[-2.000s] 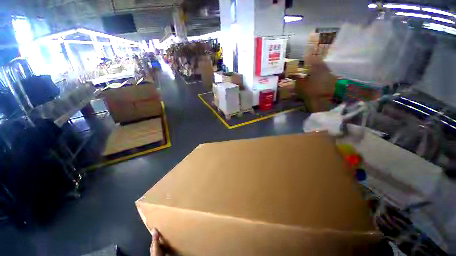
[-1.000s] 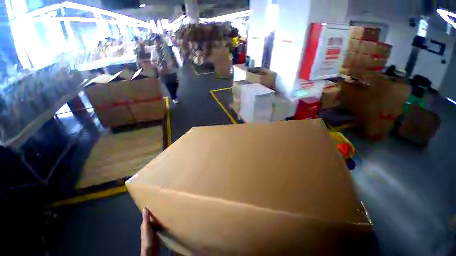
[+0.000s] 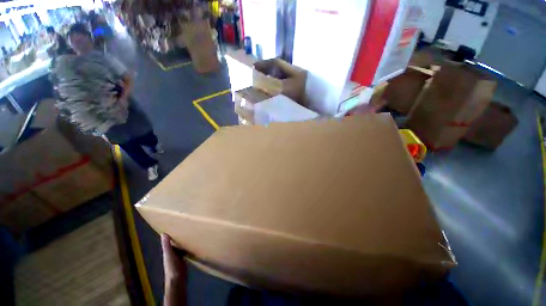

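A large brown carton [image 3: 293,185], closed on the top face that shows, is held up in front of me above the floor. My left hand [image 3: 172,260] grips its lower left edge from below, with part of the fingers hidden under the box. My right hand is not visible. The yellow roll and orange part of a tape gun [image 3: 413,146] show just past the carton's right edge; what holds it is hidden behind the box.
A person [image 3: 129,113] carrying a grey bundle is on the left. Brown cartons with red tape [image 3: 54,173] and a flat tan stack [image 3: 78,263] lie lower left. Open cartons [image 3: 281,77] stand by a white pillar [image 3: 326,54]. More brown cartons [image 3: 446,107] stand at the right.
The view has turned right and down. The pillar and right-hand cartons are nearer. The person with the bundle is closer on the left. The carton stays in my left hand.
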